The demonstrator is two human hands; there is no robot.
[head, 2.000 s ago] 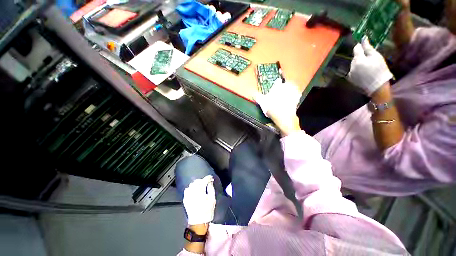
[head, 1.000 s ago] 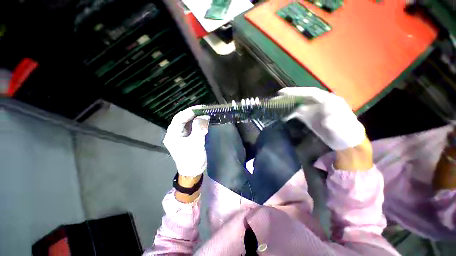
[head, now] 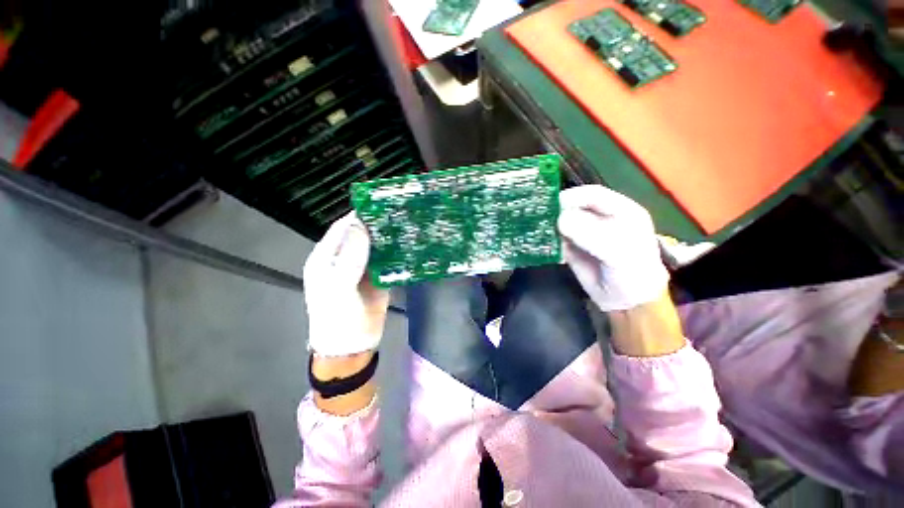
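A green circuit board [head: 461,220] is held up in the air above my lap, its flatter face with white print or glare towards me. My left hand [head: 342,288], in a white glove with a black band at the wrist, grips the board's left edge. My right hand [head: 615,248], also in a white glove, grips its right edge. The board is slightly tilted, its right side a little higher. The fingertips behind the board are hidden.
A dark rack [head: 297,129] with stacked boards stands at the left. Boards [head: 622,48] lie on the orange-red mat [head: 714,119]. A small board lies on a white sheet [head: 476,18]. A black bin [head: 188,458] is at lower left. A person's pink sleeve [head: 793,337] is at right.
The right hand took the board from the mat and brought it to the left hand above the lap. Since the edge-on view, the board has turned so its flatter face shows.
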